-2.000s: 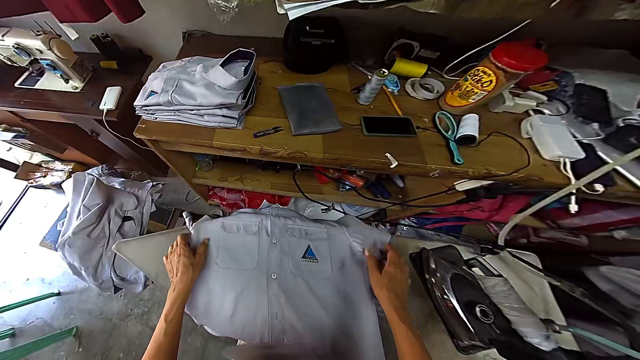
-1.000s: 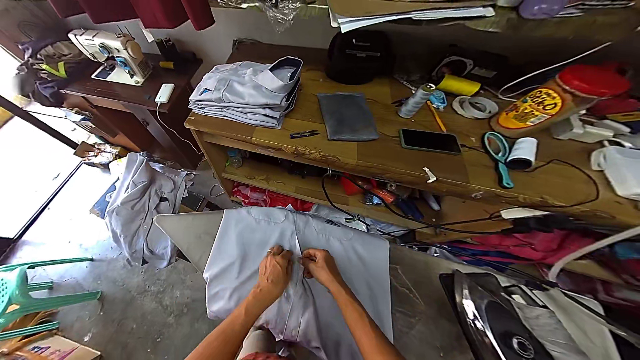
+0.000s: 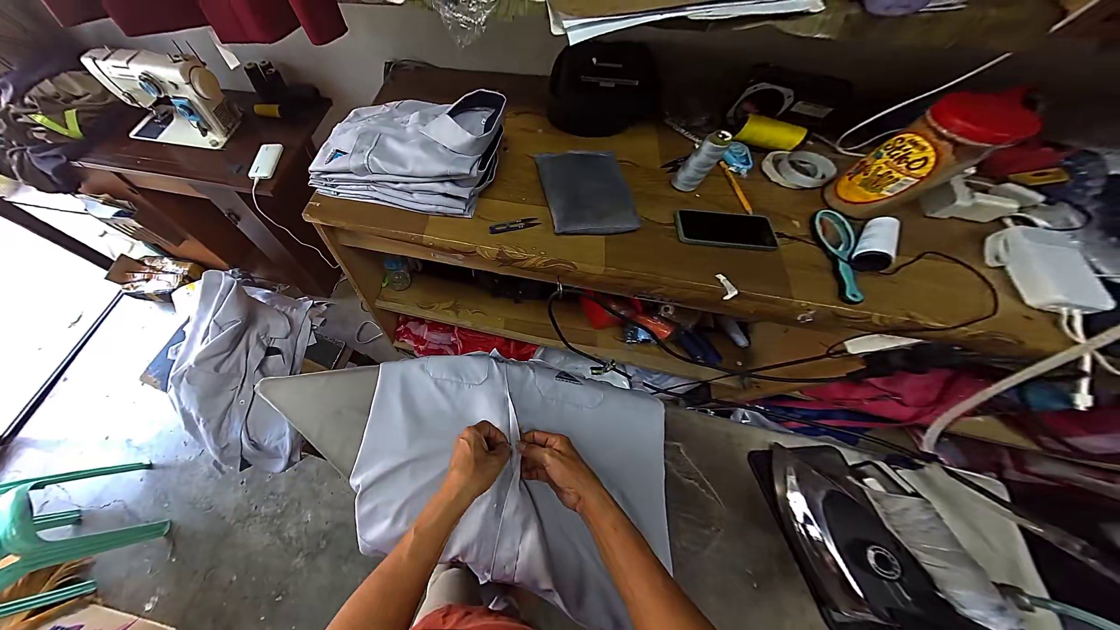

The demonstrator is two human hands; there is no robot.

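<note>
A light grey shirt (image 3: 604,472) lies spread over a pointed ironing board (image 3: 319,407), its front placket running down the middle between two pockets. My left hand (image 3: 479,457) pinches the placket from the left side with curled fingers. Close beside it, my right hand (image 3: 556,464) grips the placket's other edge between thumb and fingertips. The fingers hide the small part of cloth they hold. Behind the board, a stack of folded grey shirts (image 3: 402,162) rests on the wooden table (image 3: 525,254).
A steam iron (image 3: 840,534) stands at the lower right, with cables above it. The table holds a phone (image 3: 726,229), teal-handled scissors or a similar tool (image 3: 838,254), thread spools and a red-lidded jar (image 3: 936,153). Another grey shirt (image 3: 236,367) hangs at left, near a green plastic stool (image 3: 52,534).
Two seconds ago my hands were apart at the shirt's two sides; now they are together at its placket. The shirt's upper part no longer shows as before. The view has shifted left.
</note>
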